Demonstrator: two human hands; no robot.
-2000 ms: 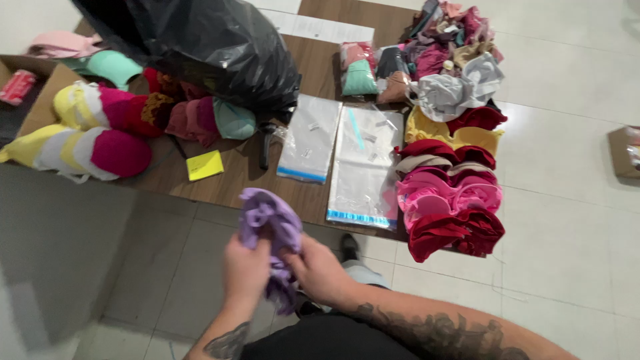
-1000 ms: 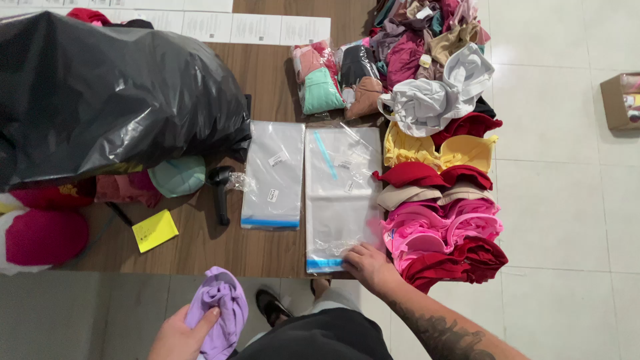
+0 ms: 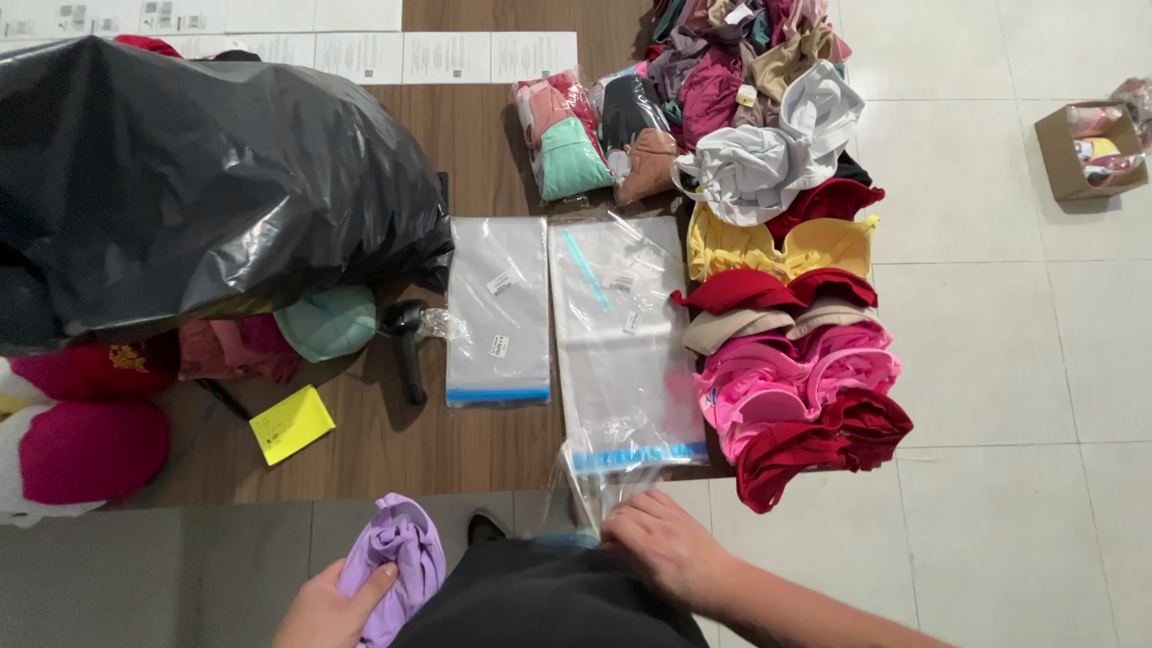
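Note:
A folded lilac bra [image 3: 396,567] is in my left hand [image 3: 337,603], off the table's front edge, thumb across the fabric. My right hand [image 3: 661,549] grips a clear plastic bag [image 3: 589,495] that hangs over the edge, close to my body. Behind it lies a stack of clear bags with blue strips [image 3: 621,378]; a second, smaller stack [image 3: 498,315] is to its left. Right of the stacks runs a row of bras: dark red [image 3: 819,445], pink [image 3: 765,382], beige [image 3: 733,331], yellow [image 3: 733,247] and white [image 3: 747,171].
A large black plastic bag [image 3: 207,189] covers the table's left, with more bras [image 3: 90,450] before it. Near it are a black handheld tape dispenser or scanner [image 3: 408,351] and a yellow note [image 3: 292,425]. Filled clear bags [image 3: 562,135] and printed sheets [image 3: 445,58] lie farther back. A carton [image 3: 1066,162] stands right.
Both hands were on the lilac bra; the left now holds it alone. The right hand went to the larger bag stack and has drawn a clear bag toward my body.

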